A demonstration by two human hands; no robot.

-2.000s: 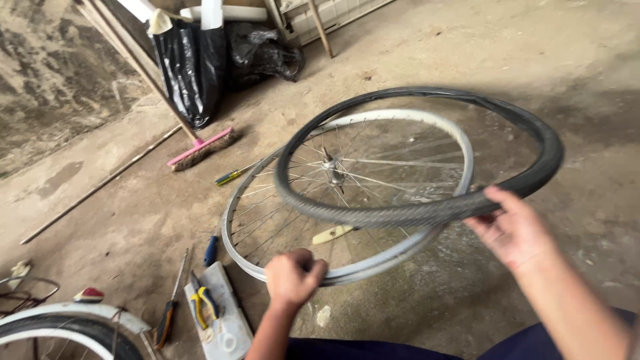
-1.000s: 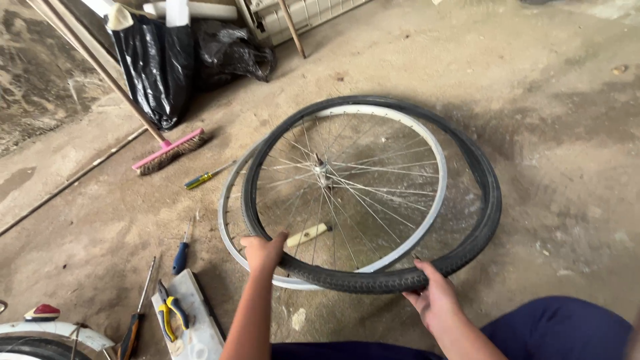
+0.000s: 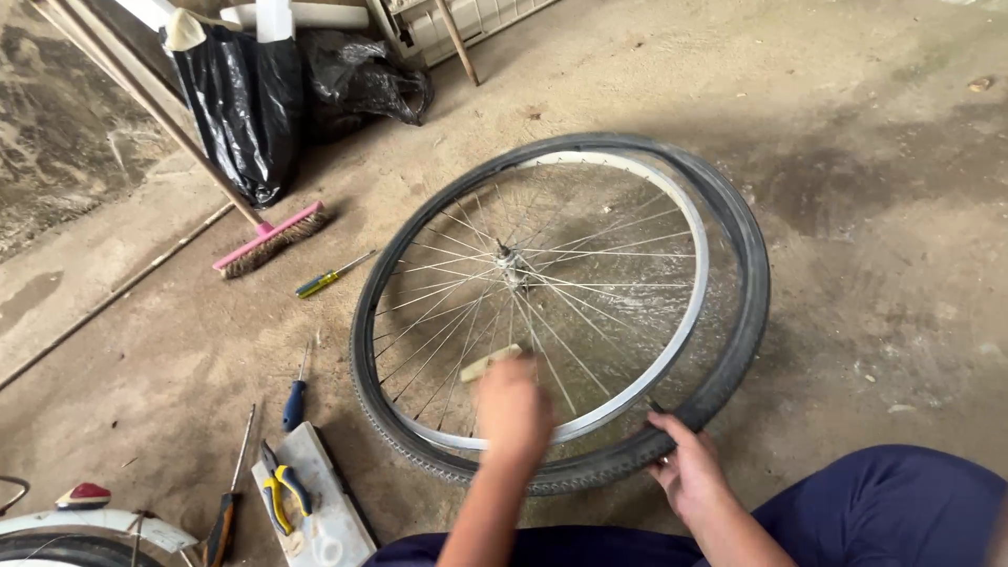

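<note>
A black bicycle tire (image 3: 754, 315) lies around the left side of a spoked wheel with a silver rim (image 3: 693, 303) and stands off it at the right. My right hand (image 3: 683, 465) grips the tire at the lower right, next to a small valve stem (image 3: 655, 406). My left hand (image 3: 516, 409), blurred, is over the near part of the rim; whether it holds anything is unclear. Just beyond its fingers, a pale flat piece (image 3: 490, 363) shows through the spokes. The wheel's hub (image 3: 510, 264) points upward.
Left of the wheel are a yellow-green screwdriver (image 3: 319, 283), a blue screwdriver (image 3: 294, 405), an orange-black screwdriver (image 3: 220, 528) and yellow-blue pliers (image 3: 279, 488) on a flat case (image 3: 331, 524). A pink broom (image 3: 268, 236), black bags (image 3: 240, 110) and a white fender (image 3: 102, 521) stand farther out.
The tire, held above and right of the wheel two seconds ago, has come down around the rim's left side. My left hand has left the tire's near left part and moved right.
</note>
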